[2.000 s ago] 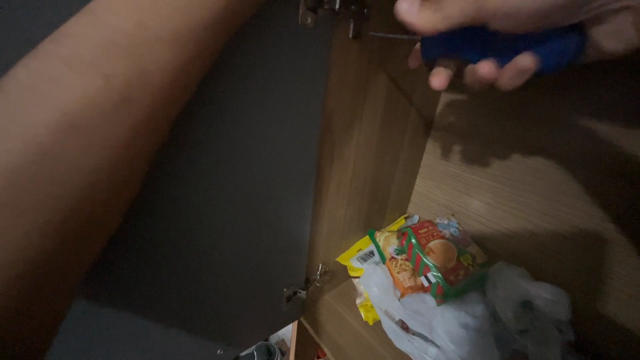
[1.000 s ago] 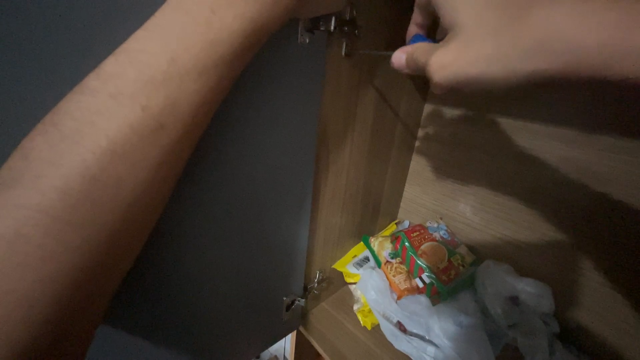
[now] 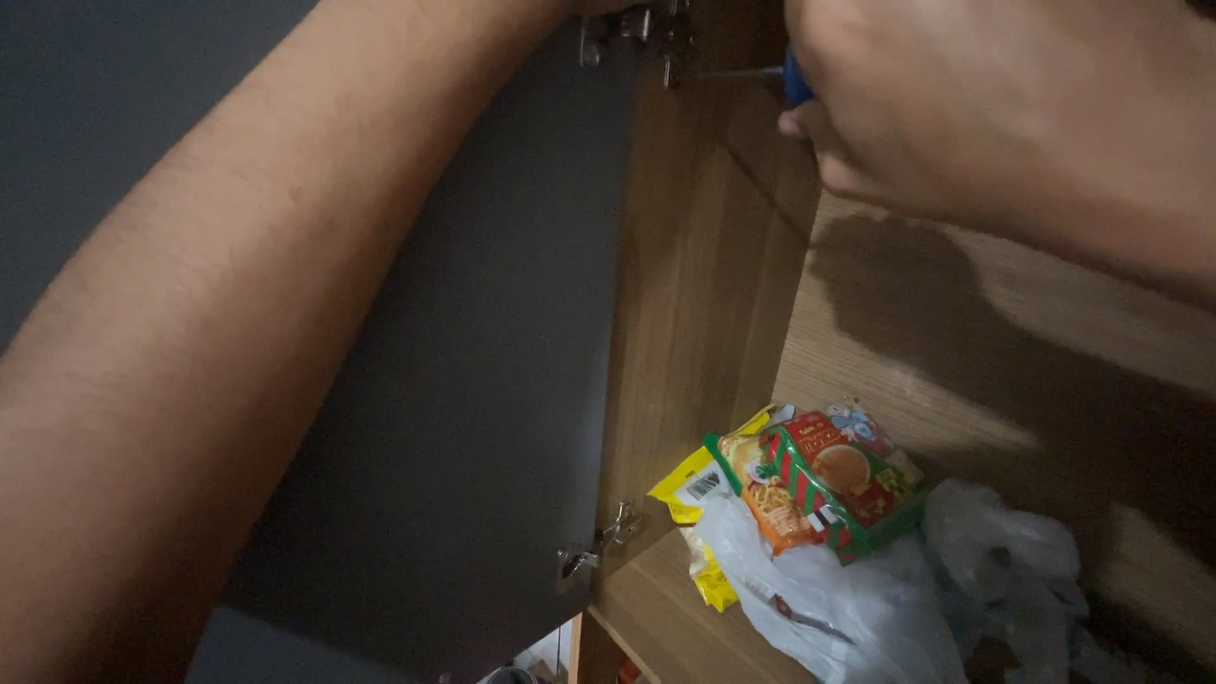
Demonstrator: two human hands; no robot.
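My right hand (image 3: 883,104) is closed around the blue handle of a screwdriver (image 3: 796,81). Its thin metal shaft points left, with the tip at or close to the upper metal cabinet hinge (image 3: 670,57). Contact between tip and hinge screw cannot be told. My left forearm crosses the dark grey cabinet door (image 3: 475,380). Only a sliver of my left hand (image 3: 603,6) shows at the top edge, beside that hinge; its fingers are hidden. The hinge joins the door to the wood-grain side panel (image 3: 698,256).
A lower metal hinge (image 3: 598,546) sits near the door's bottom edge. On the cabinet's wood-grain bottom (image 3: 665,617) lie colourful food packets (image 3: 826,475) and a translucent white plastic bag (image 3: 836,608). The wood-grain back panel (image 3: 893,351) carries shadows of my arm.
Two seconds ago the fingers of my right hand were spread along the blue handle; now they are wrapped round it, covering most of it. My left forearm remains across the door.
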